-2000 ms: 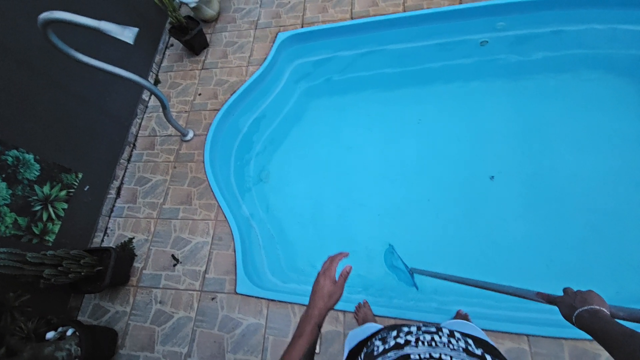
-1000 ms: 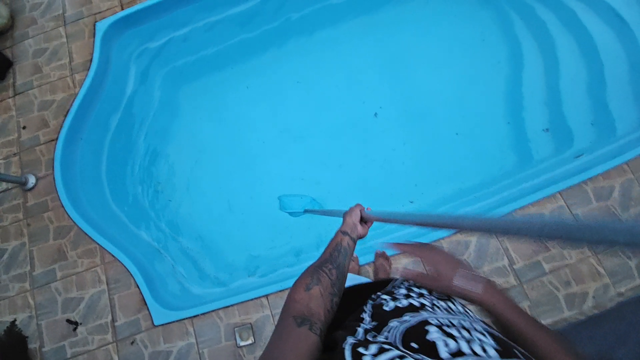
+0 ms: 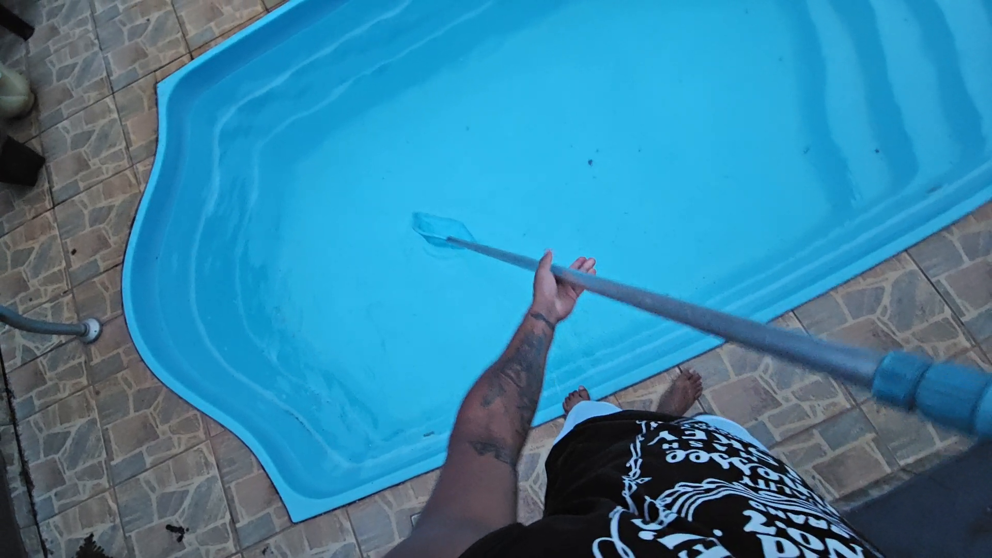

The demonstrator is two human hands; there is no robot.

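My left hand [image 3: 559,291] is under the grey metal pole [image 3: 697,314] of a pool skimmer net, the pole lying between thumb and raised fingers, which are not wrapped fully round it. Beyond the hand, the blue mesh net [image 3: 442,229] is in the water at the pole's far end. Blue collars [image 3: 918,381] ring the near part of the pole at the right edge. My right hand is outside the view.
A blue swimming pool [image 3: 217,418] has steps at the upper right and small dark specks [image 3: 590,162] in it. My bare feet [image 3: 682,391] stand on stone-patterned tiles [image 3: 837,372] beside its rim. A curved grey pipe [image 3: 46,324] meets the paving at the left.
My left hand, free of the pole two seconds ago, is now at it. The net has moved away from the near rim. My right hand has gone out of view.
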